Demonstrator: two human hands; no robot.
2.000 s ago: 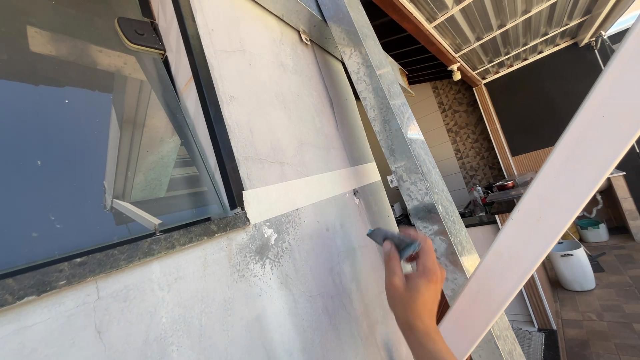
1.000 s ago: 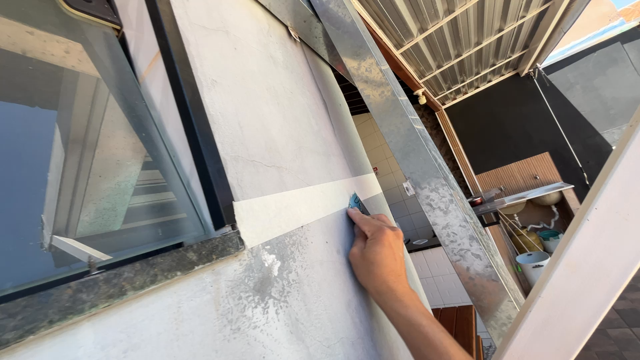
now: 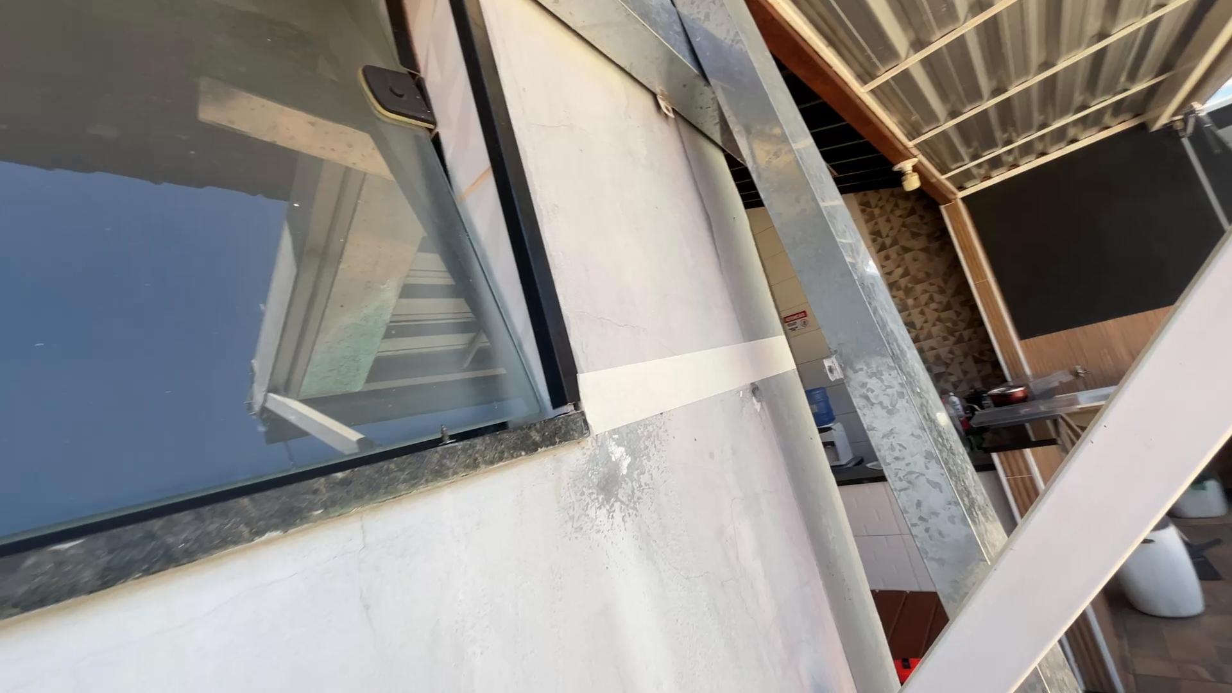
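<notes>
Neither of my hands shows in the head view now. A strip of pale masking tape lies across the white plastered wall, from the lower corner of the black window frame to the wall's rounded right edge. Just below the tape is a rough grey patch with a small white spot. Close under the tape's right part is a small dark mark in the plaster. The blue-grey piece that a hand held earlier is out of view.
A stone window sill runs under the glass pane. Right of the wall, a galvanized metal beam slants down, and a white beam crosses the lower right. Behind them are a counter, a white bin and a corrugated roof.
The hand with the blue-grey piece, at the tape's right end one second ago, has left the view. The tape remains on the wall. The view has shifted.
</notes>
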